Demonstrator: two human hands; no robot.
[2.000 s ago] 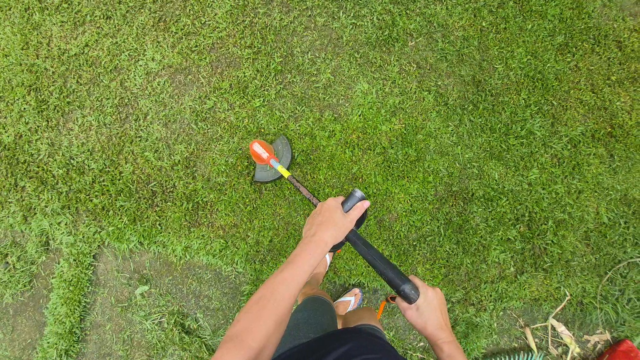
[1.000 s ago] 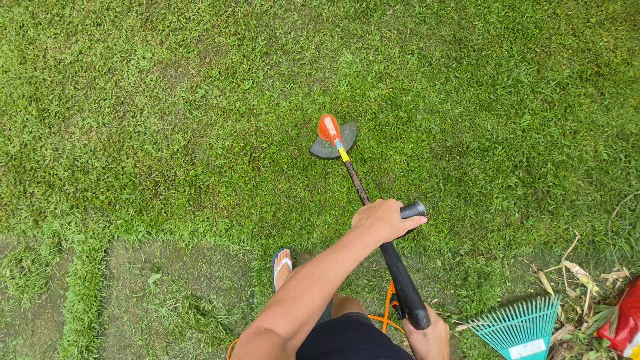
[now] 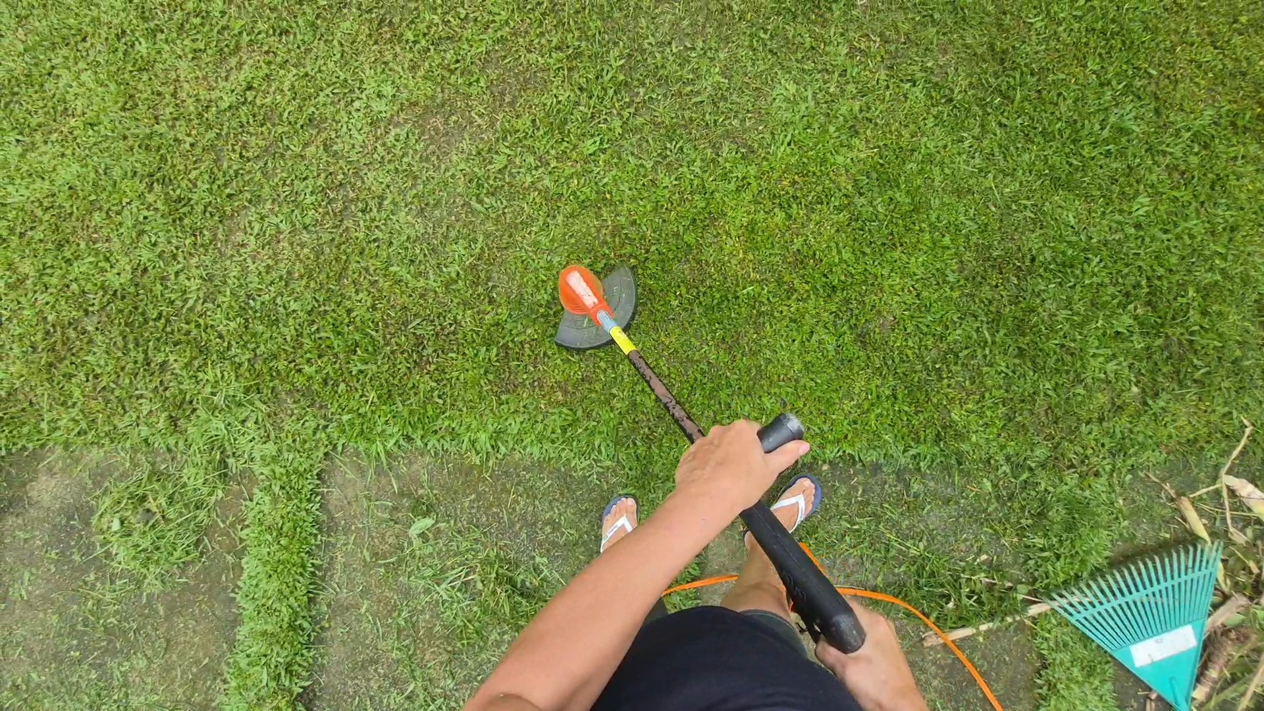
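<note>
My left hand (image 3: 733,462) grips the black front handle (image 3: 780,433) of an electric string trimmer. My right hand (image 3: 874,657) is closed around the rear grip at the end of its black housing (image 3: 805,573), partly hidden by it. From there the thin brown shaft (image 3: 664,395) slants up and left to the orange trimmer head (image 3: 581,290), which has a dark semicircular guard (image 3: 596,321) and is low over the grass. The cutting line cannot be seen. An orange power cord (image 3: 913,612) curves near my feet and off the bottom edge.
My feet, in flip-flops (image 3: 798,499), stand at the edge of paving slabs (image 3: 395,592) strewn with cut grass. A strip of grass (image 3: 275,583) runs between slabs. At the lower right lie a teal leaf rake (image 3: 1150,612) and dry stalks (image 3: 1229,494). Lawn (image 3: 839,197) spreads ahead.
The trimmer head has swung right, then back left relative to my body, with both hands staying on the trimmer. The view has shifted, bringing in more paving and the rake.
</note>
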